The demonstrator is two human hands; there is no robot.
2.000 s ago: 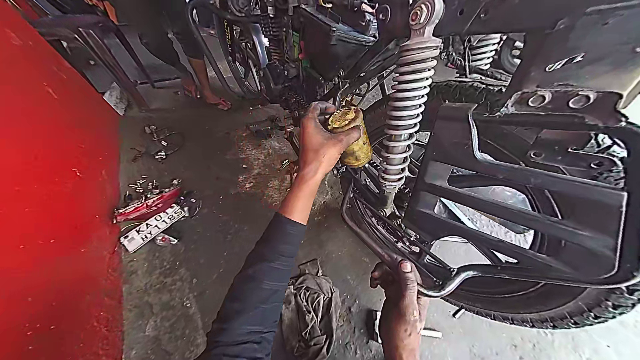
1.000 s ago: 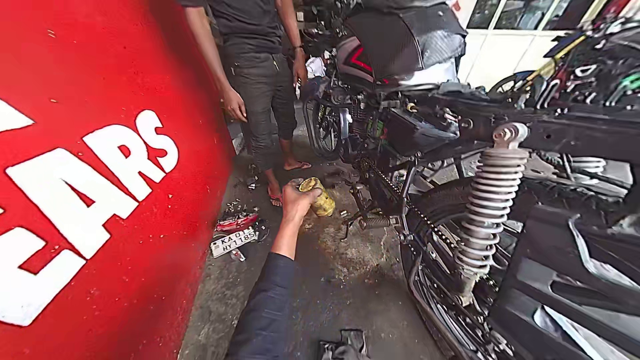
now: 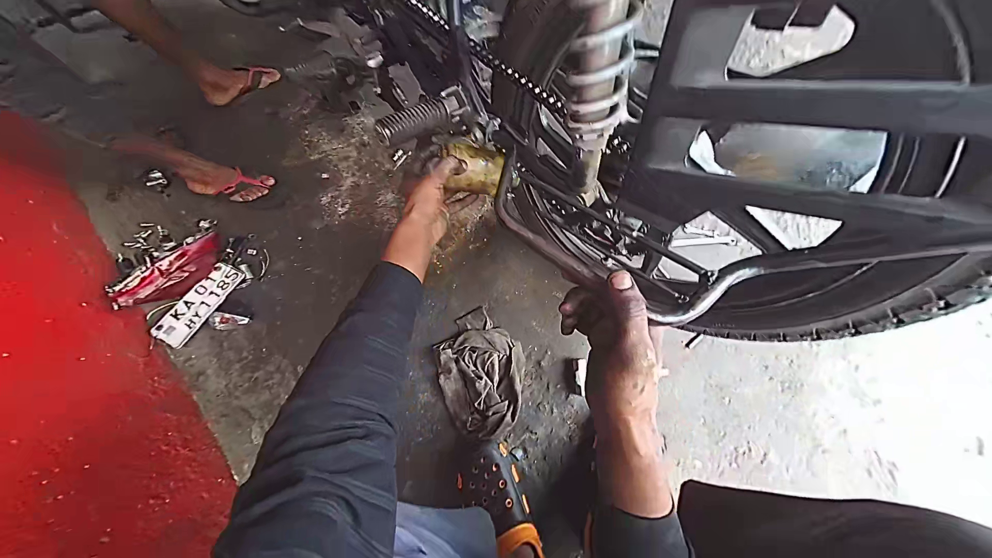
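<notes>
My left hand [image 3: 442,180] grips a greasy yellow container [image 3: 477,169] lying on its side, below a ribbed rubber footpeg [image 3: 418,120] of a motorcycle. Its open end, if any, cannot be made out. My right hand [image 3: 616,310] is on the bent metal guard bar [image 3: 554,252] beside the rear wheel, thumb on top and fingers curled under it. Above the bar are the coil shock absorber [image 3: 601,85] and the drive chain [image 3: 500,66]. The rear tyre [image 3: 852,322] lies behind a black plastic guard [image 3: 814,205].
A crumpled grey cloth [image 3: 482,380] lies on the floor between my arms, above a black-and-orange clog [image 3: 496,484]. At left are a number plate [image 3: 198,306], a red part [image 3: 167,271] and small hardware, beside a red panel [image 3: 70,372]. Another person's sandalled feet [image 3: 232,182] stand at upper left.
The container, upright two seconds ago, is now on its side and lower, near the footpeg. My right hand, out of view one second ago, shows at the bar again. The view has swung down.
</notes>
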